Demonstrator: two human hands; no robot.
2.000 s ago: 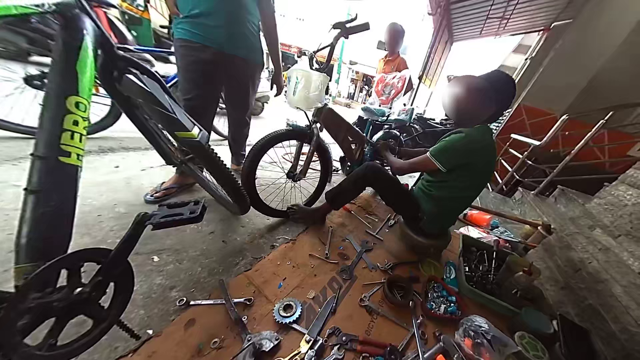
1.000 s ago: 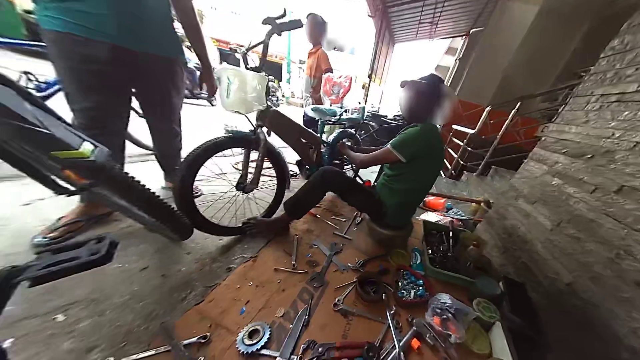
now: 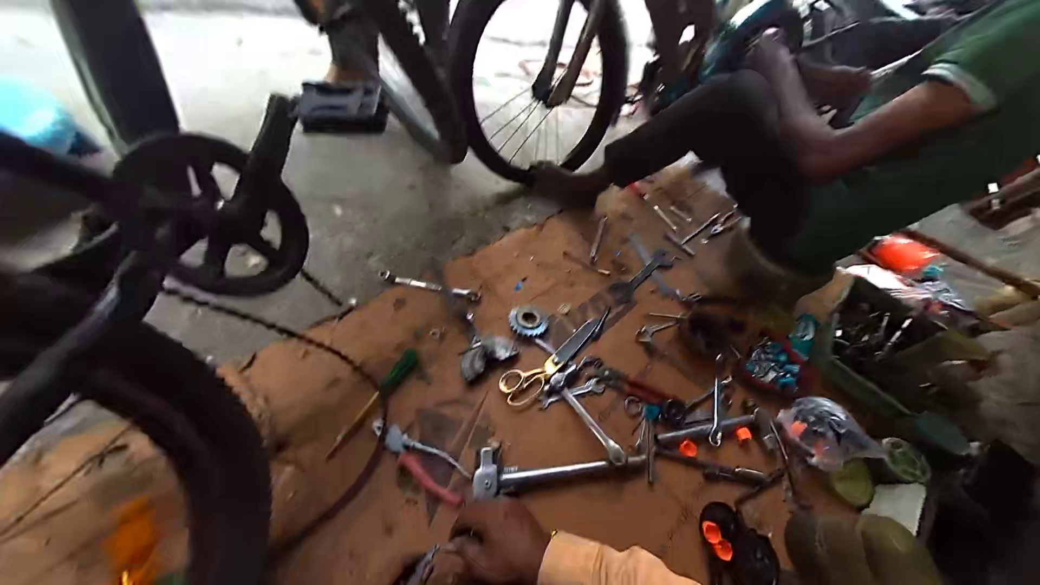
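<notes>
At the bottom edge my right hand [image 3: 500,540], in a pale orange sleeve, is low over the brown cardboard with curled fingers. A dark thing is beside the fingers; blur hides what it is and whether it is held. I cannot make out my left hand. Just above the right hand lie a steel hammer [image 3: 561,474] and pliers with a red handle [image 3: 429,481]. Farther up are gold-handled scissors [image 3: 556,361], a toothed sprocket [image 3: 529,321], a combination wrench [image 3: 429,285] and a green-handled screwdriver [image 3: 400,371].
A bicycle's crank and chainring [image 3: 211,215] and tire [image 3: 219,455] stand at left, with a chain hanging over the cardboard. A person in a green shirt [image 3: 918,154] sits at upper right by another bicycle's wheel [image 3: 536,89]. A tool bin [image 3: 873,357] and a plastic bag [image 3: 829,435] are at right.
The view has tilted down to the tools. My right hand now shows at the bottom edge; neither earlier frame shows it.
</notes>
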